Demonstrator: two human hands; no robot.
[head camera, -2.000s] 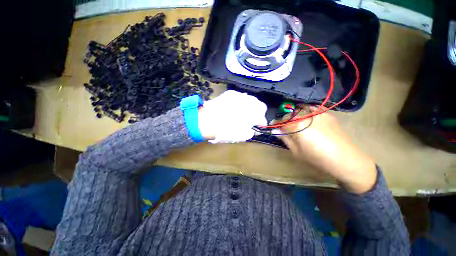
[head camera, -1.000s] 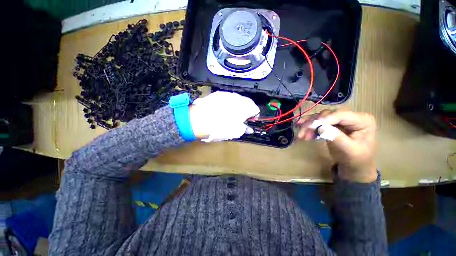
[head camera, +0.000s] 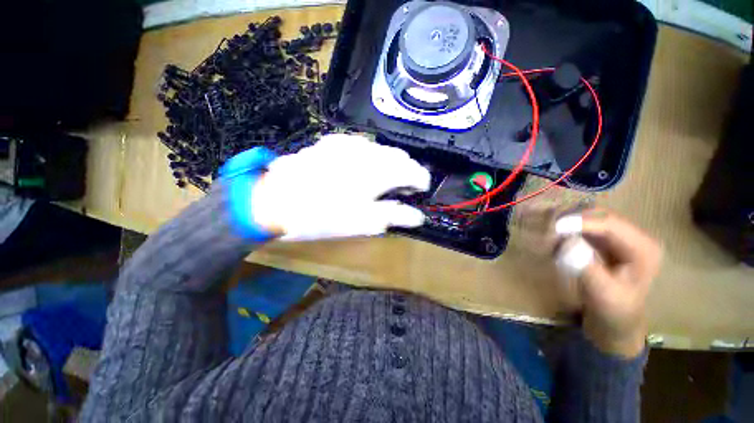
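Note:
The smaller black housing half (head camera: 488, 240) lies in front of the larger housing half (head camera: 616, 149). A green component (head camera: 480, 182) shows inside it, and red wires (head camera: 535, 124) loop over both halves. The silver speaker driver (head camera: 438, 62) sits in the larger half. My left hand (head camera: 343, 188), in a white glove with a blue wristband, is at the smaller half's left end and hides it. Its thumb and fingers are apart, with nothing seen between them. My right hand (head camera: 612, 268), with white-tipped fingers, is blurred over the bench right of the smaller half; its fingertips' contents are unclear.
A big pile of small black button strips (head camera: 240, 107) lies on the tan bench (head camera: 562, 285) at left. A black housing (head camera: 732, 165) stands at the right edge. Large dark housings (head camera: 70, 66) are at far left. A pale rail (head camera: 711, 23) runs behind the work.
My right hand has moved away from the smaller half to the right. My left hand has shifted left along the smaller half and its fingers have opened. More of the smaller half shows.

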